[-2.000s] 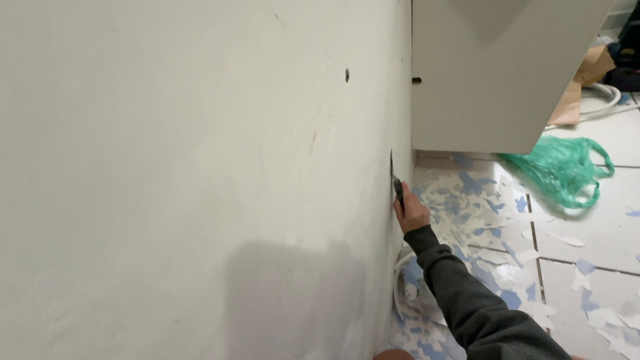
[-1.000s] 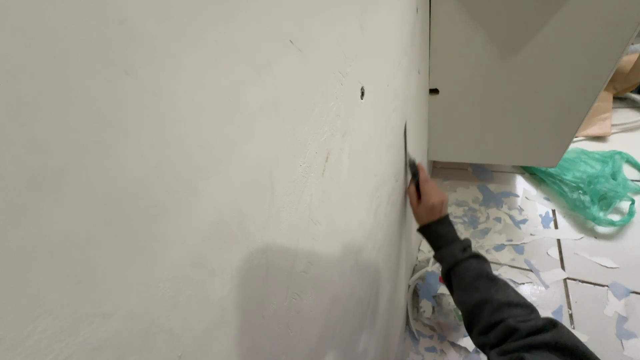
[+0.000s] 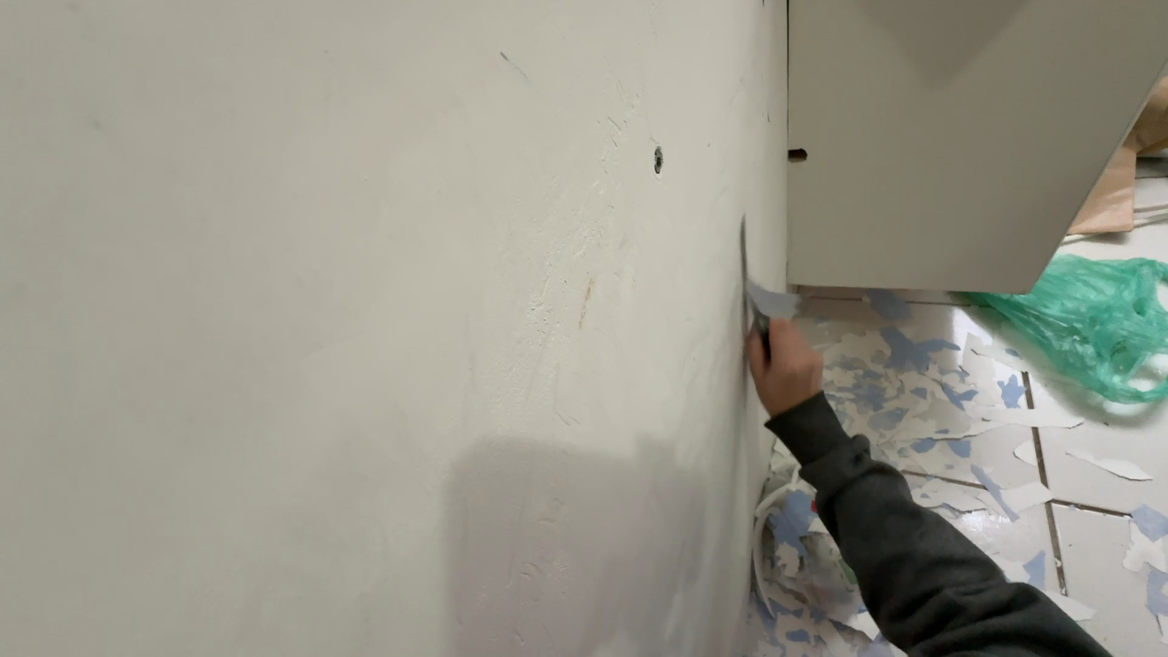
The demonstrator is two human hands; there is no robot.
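Note:
My right hand (image 3: 785,367), in a dark sleeve, is closed around the dark handle of a scraper (image 3: 761,330). The tool's thin blade lies nearly edge-on against the off-white painted wall (image 3: 365,319), close to its right side. Beside the blade, just above my fingers, hangs a grey-blue flake of paint (image 3: 776,301). Up and to the left of the hand, the wall has a small dark hole (image 3: 658,161), with fine ridges and scratches in the surface below it. My left hand is out of the picture.
A pale panel (image 3: 931,164) with a dark slot juts out at the upper right. Under it, white and blue paint flakes (image 3: 876,392) litter the tiled floor (image 3: 1095,557). A crumpled green plastic bag (image 3: 1095,324), brown paper (image 3: 1109,196) and a white cable (image 3: 762,547) lie about.
My right hand has moved a little up the wall with the scraper since two seconds ago. A loose grey-blue flake now shows beside the blade, where none was visible before.

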